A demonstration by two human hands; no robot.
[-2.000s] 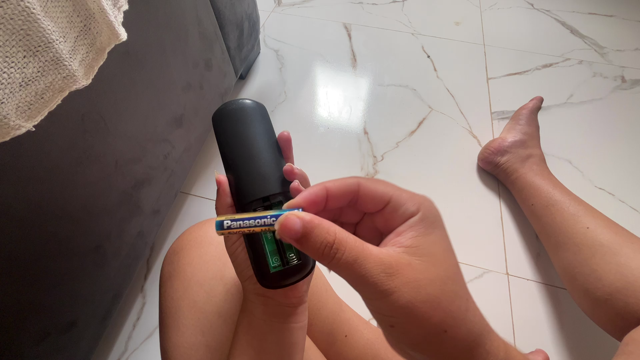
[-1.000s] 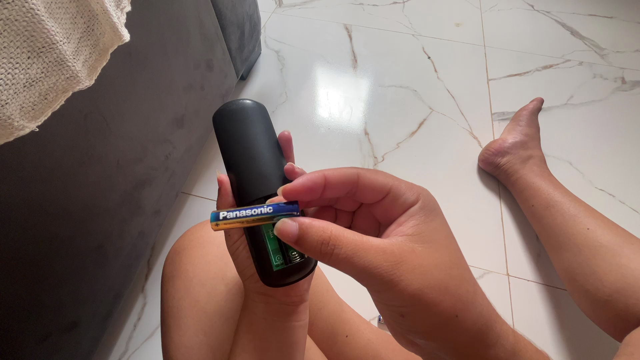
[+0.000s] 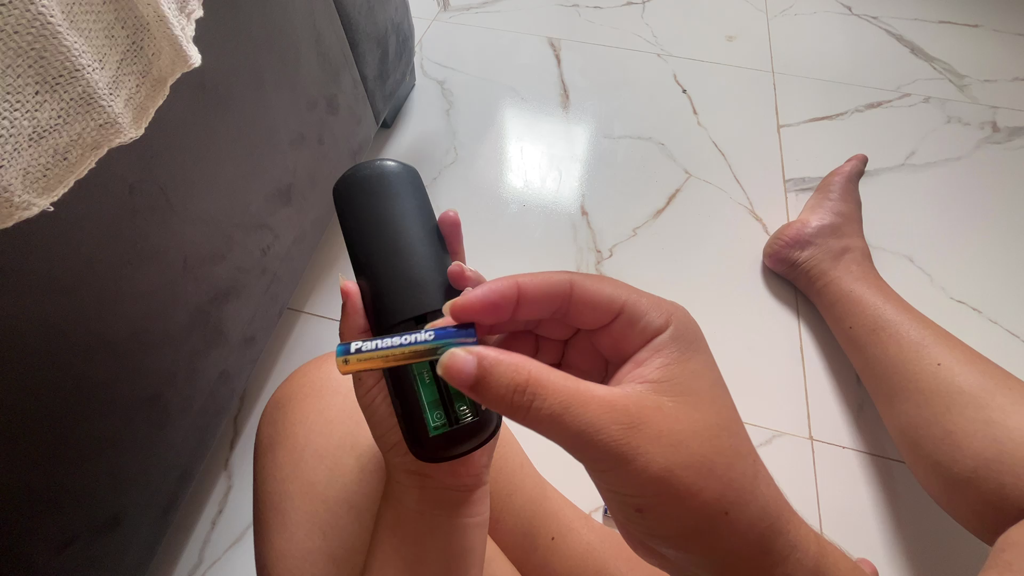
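Observation:
A black remote control lies back side up in my left hand, whose thumb and fingers wrap its two sides. Its battery compartment is uncovered at the lower end, showing a green interior and a metal spring. Between the thumb and index finger of my right hand is a blue and gold Panasonic cylindrical battery. The battery is held crosswise above the upper part of the compartment and hides some of it. The other fingers of my right hand are curled behind.
Dark grey upholstered furniture stands at the left, with a cream woven throw over it. Below is a white marble-look tiled floor. My bare legs are around the hands, one foot at the right. A small, partly hidden object lies below my right hand.
The battery has turned slightly in my right fingers since the earlier frames. My left hand keeps the remote control in about the same place.

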